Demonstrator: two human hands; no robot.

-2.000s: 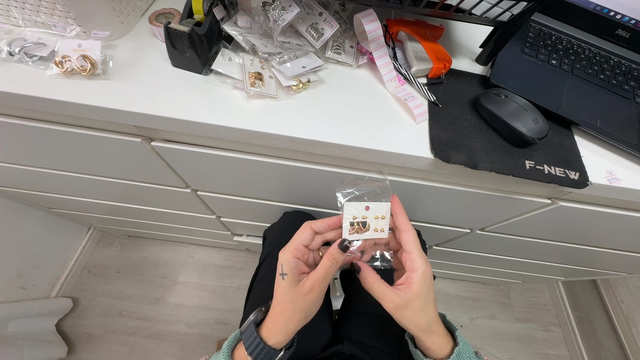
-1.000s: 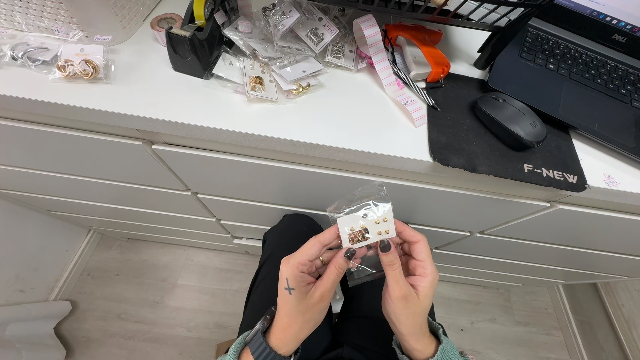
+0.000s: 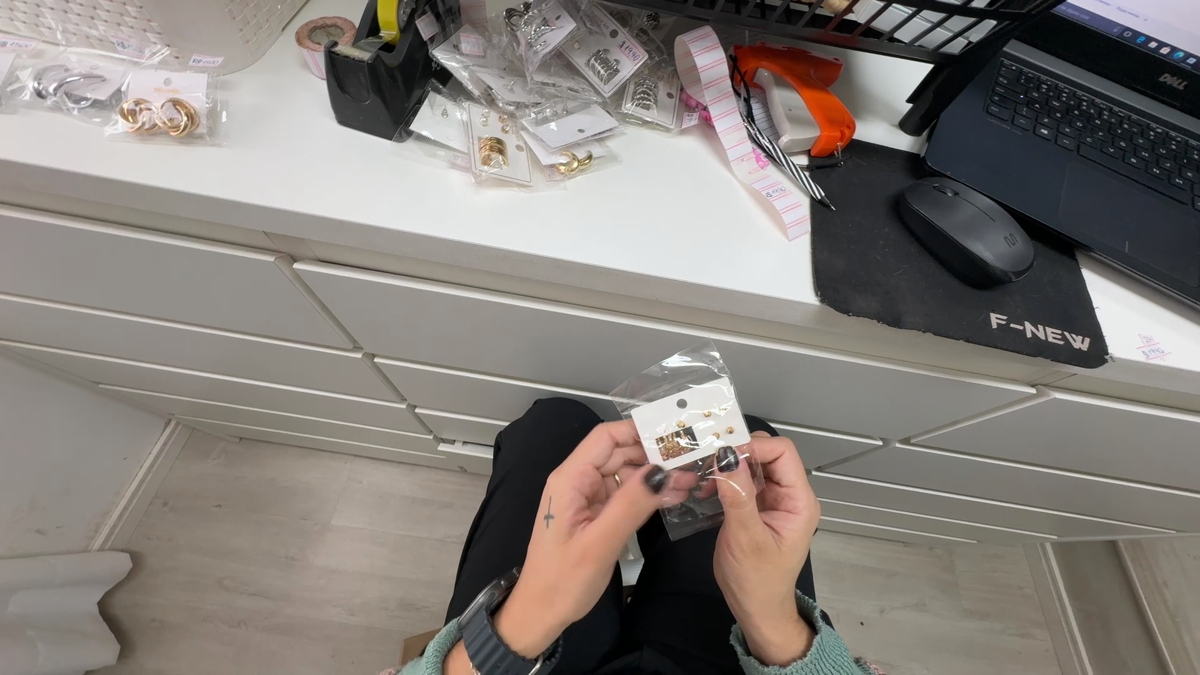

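A white earring card (image 3: 692,424) with small gold earrings lies inside a clear plastic bag (image 3: 696,523), held above my lap. My right hand (image 3: 764,525) pinches the bag at the card's lower right, its thumb on the front. At the lower left of the card, my left hand (image 3: 591,525) has its thumb and fingers around the bag's edge; its hidden fingers are behind. The card is tilted, its left end lower, and the bag reaches past it above and below.
On the white desk are bagged earrings (image 3: 500,145), a black tape dispenser (image 3: 370,89), a striped label strip (image 3: 741,141), an orange and white tagging gun (image 3: 806,103), a mouse (image 3: 966,230) on a black pad (image 3: 872,262), and a laptop (image 3: 1087,141). Drawer fronts (image 3: 600,328) stand before my knees.
The card was nearly level two seconds ago and is now tilted. The lower part of the bag now hangs down between my hands, and my left thumb has moved off the card's face.
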